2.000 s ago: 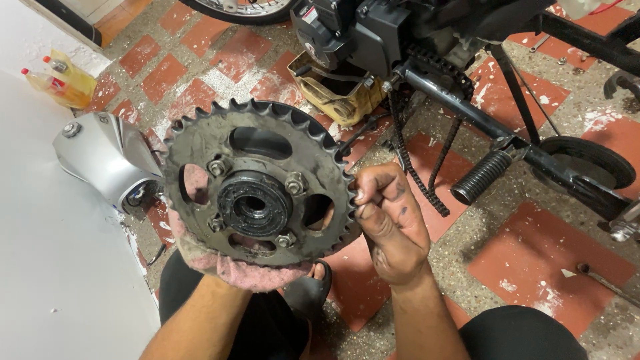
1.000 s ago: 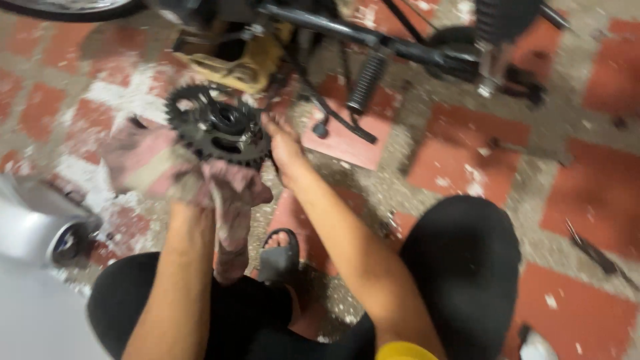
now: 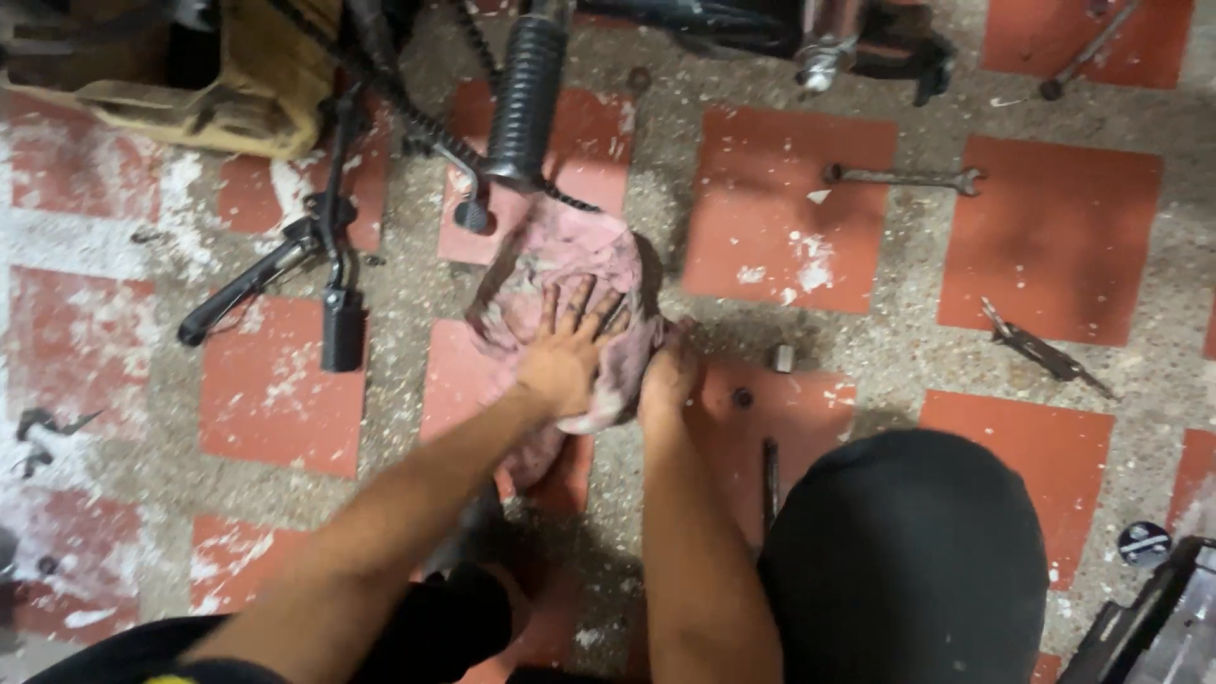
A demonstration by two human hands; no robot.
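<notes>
A stained pink rag (image 3: 598, 247) lies spread in the middle of the view, over something bulky; the sprocket seen earlier is not visible, and whether it is beneath the cloth cannot be told. My left hand (image 3: 570, 356) rests flat on the rag, fingers apart and pointing away from me. At the rag's right edge is my right hand (image 3: 668, 370), its fingers partly hidden by the cloth, so its hold is unclear. A ribbed black rubber footpeg (image 3: 522, 104) and a length of drive chain (image 3: 437, 138) are just beyond the rag.
A combination wrench (image 3: 902, 178), a small metal socket (image 3: 783, 358), a dark rod-like tool (image 3: 770, 480) and pliers (image 3: 1045, 351) lie on the tiled floor at right. A pedal lever (image 3: 332, 247) lies left of the rag. A cut yellow plastic container (image 3: 256, 104) stands at upper left.
The sprocket, held in both hands with the rag earlier, is out of sight. My left hand now presses on top of the rag. The view has shifted down toward the floor.
</notes>
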